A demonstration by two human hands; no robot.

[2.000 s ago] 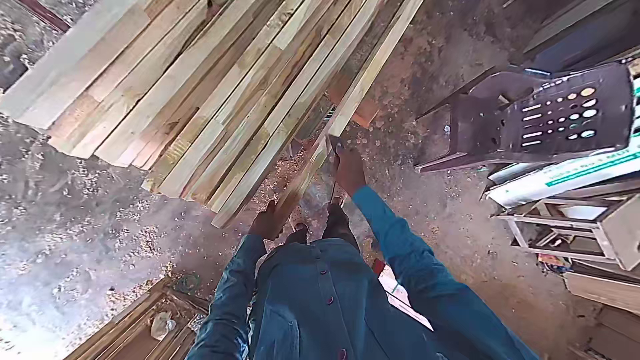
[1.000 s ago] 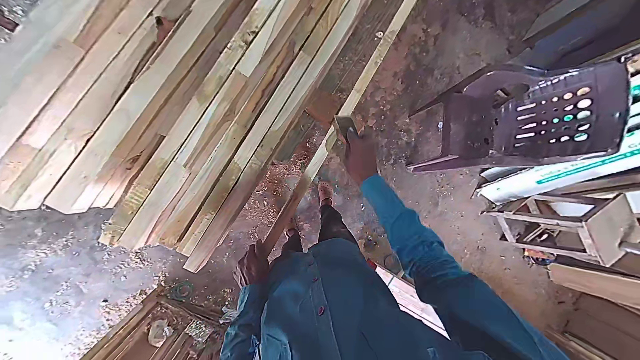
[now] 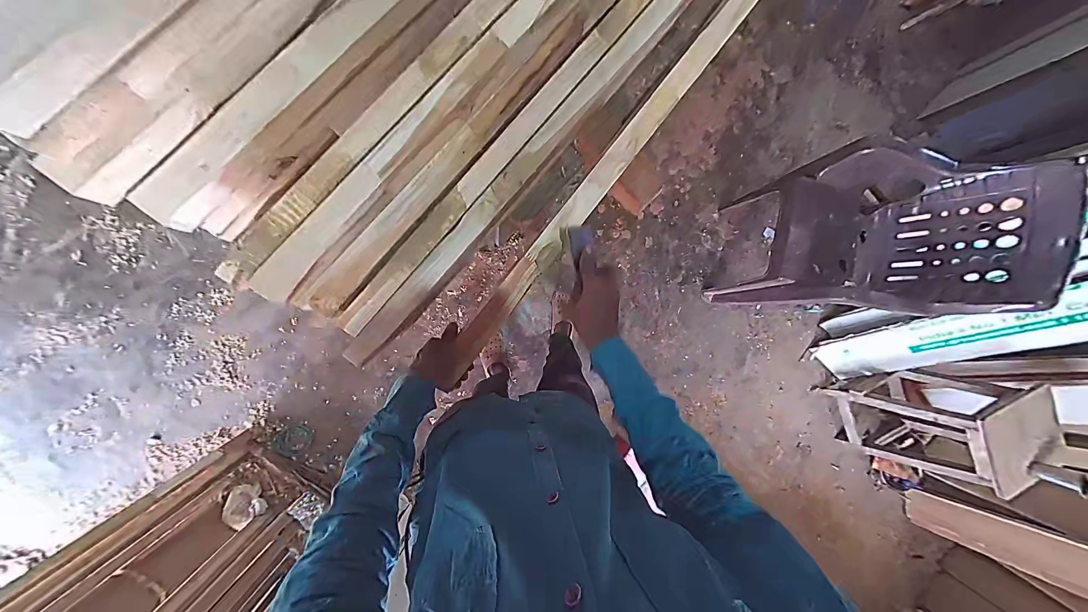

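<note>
A long, narrow wooden strip (image 3: 633, 140) runs diagonally from near my body toward the top of the view. My left hand (image 3: 444, 357) is closed around its near end. Farther along, my right hand (image 3: 592, 293) grips a small dark block-like tool (image 3: 578, 240), whose exact kind I cannot tell, against the strip's right side. Left of the strip lies a row of wooden boards (image 3: 408, 204), side by side and at nearly the same slant. A reddish-brown block (image 3: 636, 183) is partly hidden beneath the strip.
A dark plastic chair (image 3: 901, 234) lies on its side at the right, above a white printed panel (image 3: 943, 336) and a small wooden frame (image 3: 926, 425). Wood pieces (image 3: 144, 544) and a crumpled plastic bag (image 3: 243, 507) lie at the lower left. Shavings litter the floor (image 3: 102, 340).
Between one second ago and now, my right hand has moved back along the strip toward my body with the dark tool. My left hand remains at the near end.
</note>
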